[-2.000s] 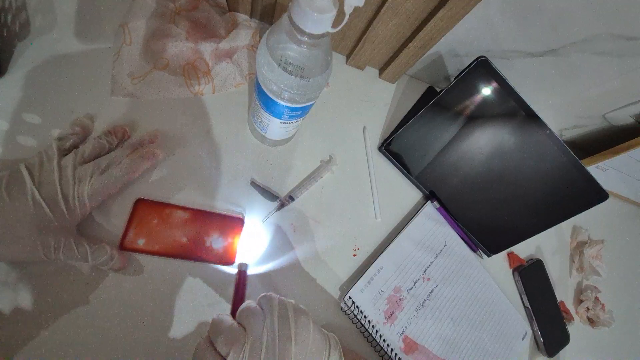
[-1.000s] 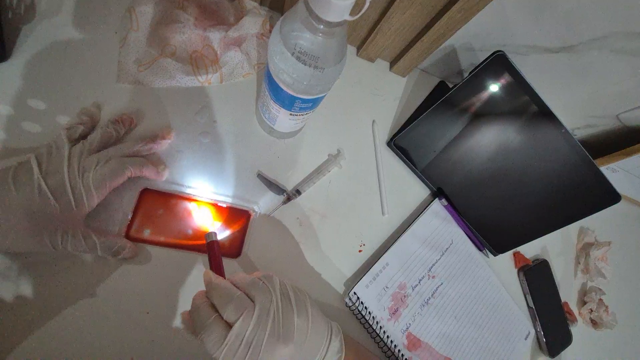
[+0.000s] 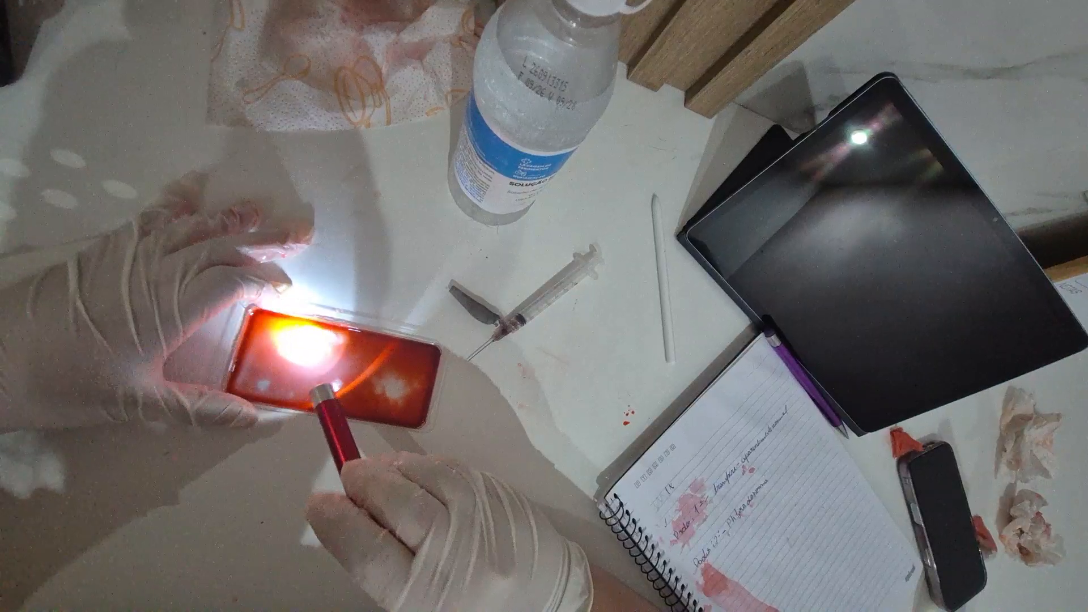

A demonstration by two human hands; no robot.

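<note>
A clear rectangular plastic case point(image 3: 408, 374) filled with red liquid lies flat on the white table. My gloved left hand point(image 3: 161, 314) surrounds its left end, thumb and fingers at its edges. My gloved right hand point(image 3: 450, 535) grips a slim red metal penlight point(image 3: 337, 429), whose lit tip is over the case and throws a bright spot on its upper left part. Right of the case lie a syringe with a needle point(image 3: 552, 291) and a small dark blade point(image 3: 473, 303). A clear plastic bottle point(image 3: 535, 102) with a blue and white label stands behind them.
A stained tissue point(image 3: 340, 68) lies at the back left. To the right are a white stylus point(image 3: 662, 280), a black tablet point(image 3: 884, 263), a spiral notebook point(image 3: 765, 510) with handwriting and red stains, a purple pen point(image 3: 803, 374), a phone point(image 3: 943, 527) and crumpled tissues point(image 3: 1028, 527). Wooden slats point(image 3: 722, 51) stand behind.
The penlight has moved from the right end of the case to over its left half, and its bright spot with it. My left hand has closed in around the left end.
</note>
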